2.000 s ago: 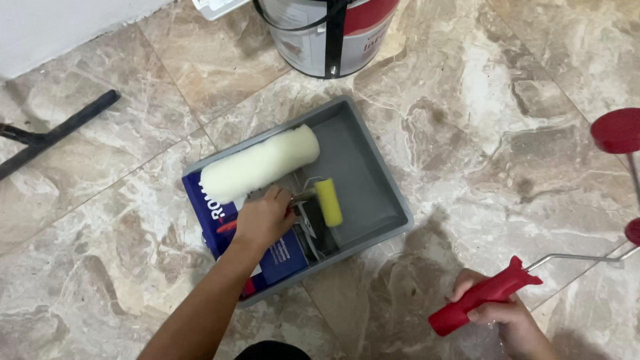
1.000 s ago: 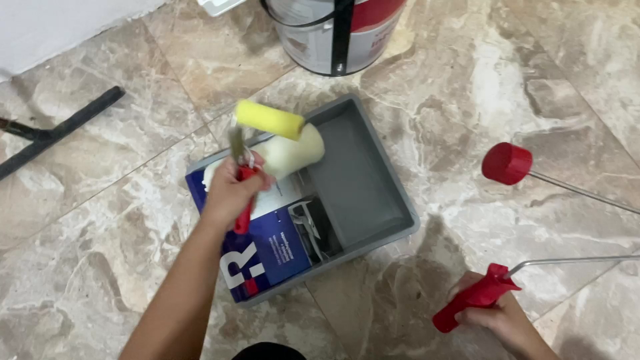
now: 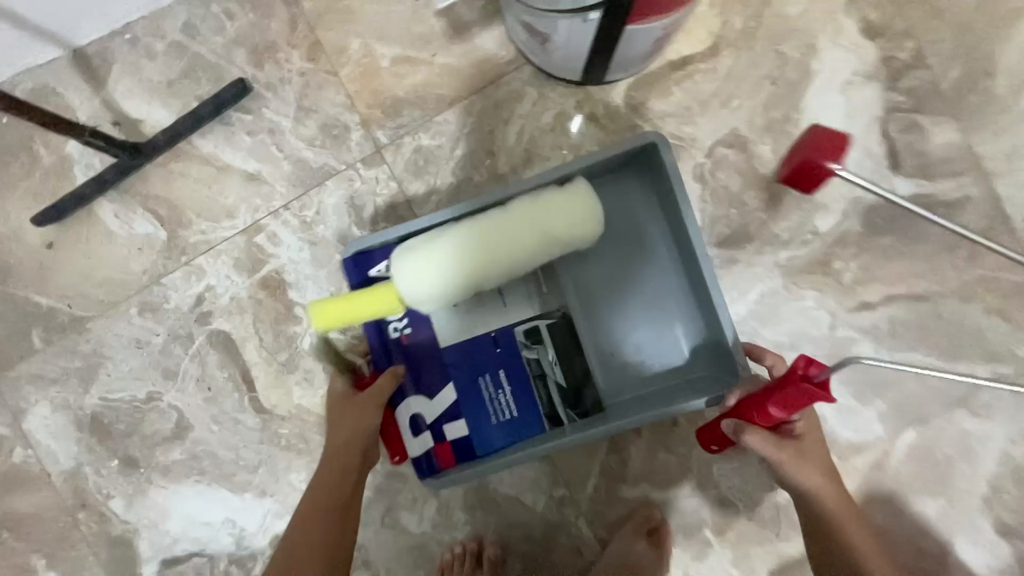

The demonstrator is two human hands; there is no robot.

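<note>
A grey plastic paint tray (image 3: 640, 280) lies on the floor, with a blue printed label (image 3: 496, 400) over its left part. On it rests a white fluffy roller cover (image 3: 500, 244). My left hand (image 3: 356, 408), at the tray's left edge, holds a small paint roller with a yellow sleeve (image 3: 358, 307) by its red handle. My right hand (image 3: 776, 432) grips the red plastic handle (image 3: 760, 408) of a roller frame with a bent metal rod; its fingers are at the tray's lower right corner. The frame's red end cap (image 3: 814, 158) stands out to the upper right.
A white and red paint bucket (image 3: 596, 40) with a black strap stands beyond the tray. A black floor squeegee (image 3: 140, 152) lies at the upper left, near a white wall (image 3: 56, 28). My bare feet (image 3: 640, 544) are at the bottom, on marble-patterned floor tiles (image 3: 216, 384).
My left hand has taken the small yellow roller out of the tray and moved to the tray's left edge. My right hand, still holding the roller frame, has come to the tray's corner.
</note>
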